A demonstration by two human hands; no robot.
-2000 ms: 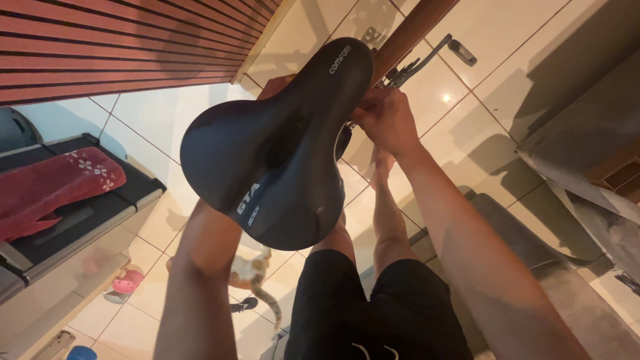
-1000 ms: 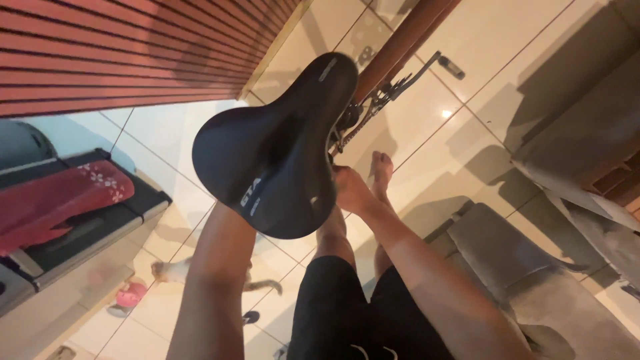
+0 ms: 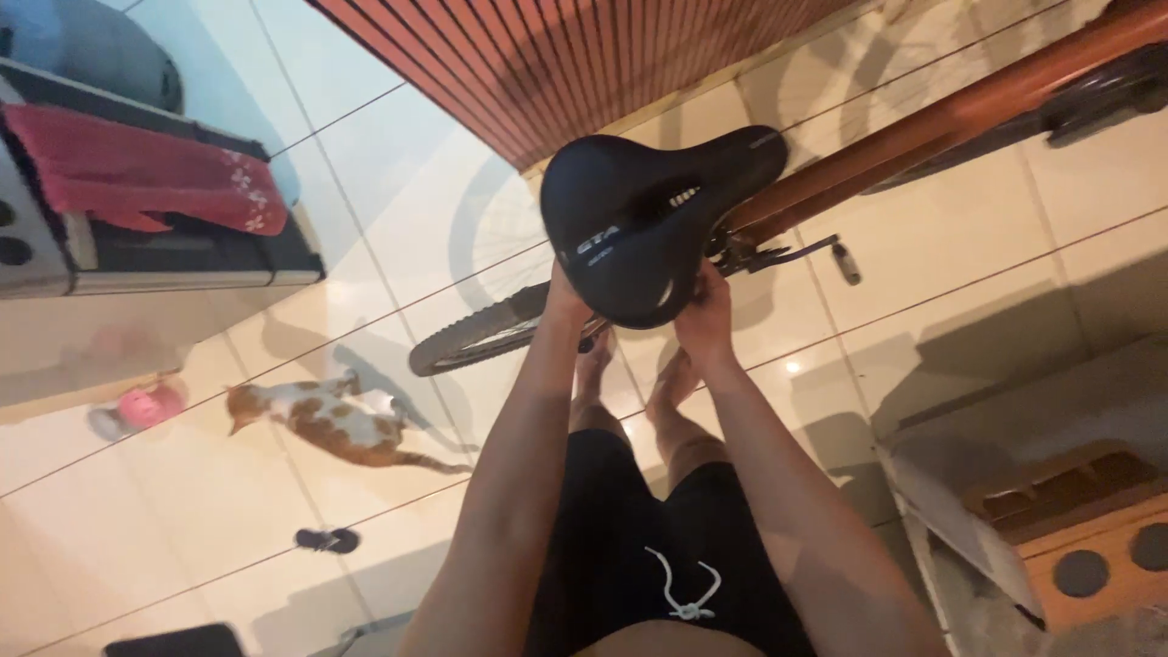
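A black bicycle saddle (image 3: 630,219) with white lettering sits in the upper middle, above an orange bicycle frame (image 3: 922,123) that runs to the upper right. My left hand (image 3: 568,297) reaches under the saddle's left rear edge, its fingers hidden by the saddle. At the right rear edge is my right hand (image 3: 707,315), bent in under the saddle; its fingertips are partly hidden, so what they grip cannot be told. A rear tyre (image 3: 479,333) shows left of my left forearm. The crank arm and pedal (image 3: 847,263) stick out right of the saddle.
A white and orange cat (image 3: 338,424) is on the tiled floor at left, between a pink object (image 3: 151,404) and a dark sandal (image 3: 327,540). A red cloth (image 3: 155,169) lies on a stove-like unit. A slatted red panel (image 3: 584,73) stands beyond the saddle; grey furniture (image 3: 1013,456) is at right.
The view has turned and shifted strongly. The rear tyre now shows beside my left forearm. My left hand, hidden behind the saddle one second ago, is partly visible at its edge.
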